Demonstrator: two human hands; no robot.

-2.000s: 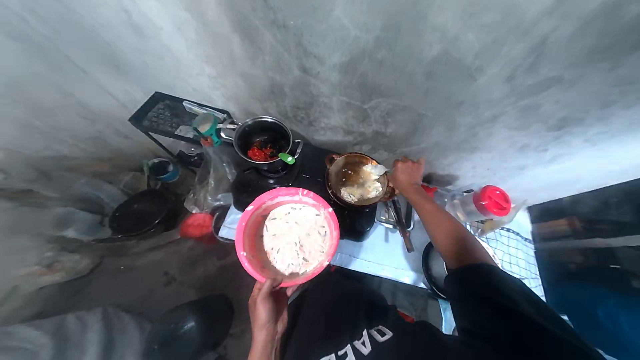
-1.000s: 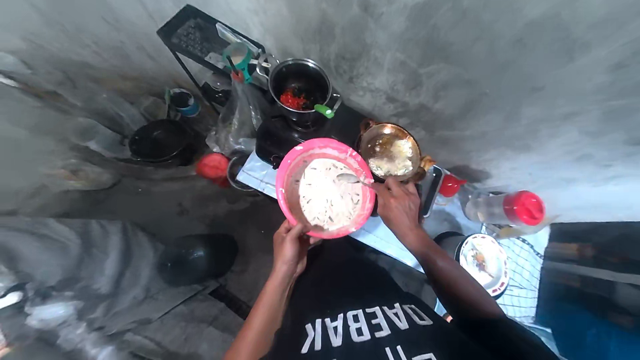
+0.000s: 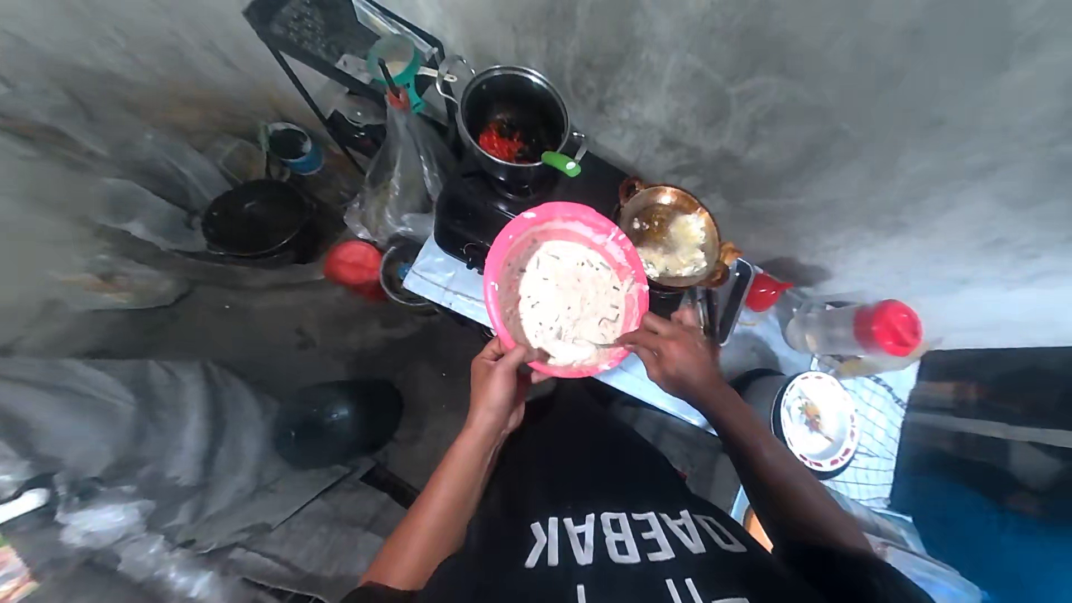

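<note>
My left hand [image 3: 500, 381] grips the near rim of a pink plastic bowl [image 3: 496, 276], thumb over the edge. Inside lies a pale, thick batter [image 3: 574, 293] with dark strips in it. My right hand [image 3: 677, 353] holds the handle of a metal spoon [image 3: 596, 344], its head in the batter by the near side. Just beyond the bowl, at the right, a brown two-handled frying pan [image 3: 667, 226] holds oil and pale frying batter. Behind the bowl, a steel pot [image 3: 513, 109] on the black gas stove [image 3: 461, 209] contains red pieces and a green-handled utensil [image 3: 561, 163].
A red-lidded clear container [image 3: 837, 328] and a floral plate [image 3: 819, 421] stand at right. Left of the stove are a plastic bag [image 3: 402, 172], a red object [image 3: 356, 266] and a black wok [image 3: 255, 218]. The grey wall [image 3: 796, 126] rises behind the stove.
My right hand has moved from beside the frying pan to the pink bowl, and the spoon now dips into the batter at its near side. My left hand has kept hold of the bowl.
</note>
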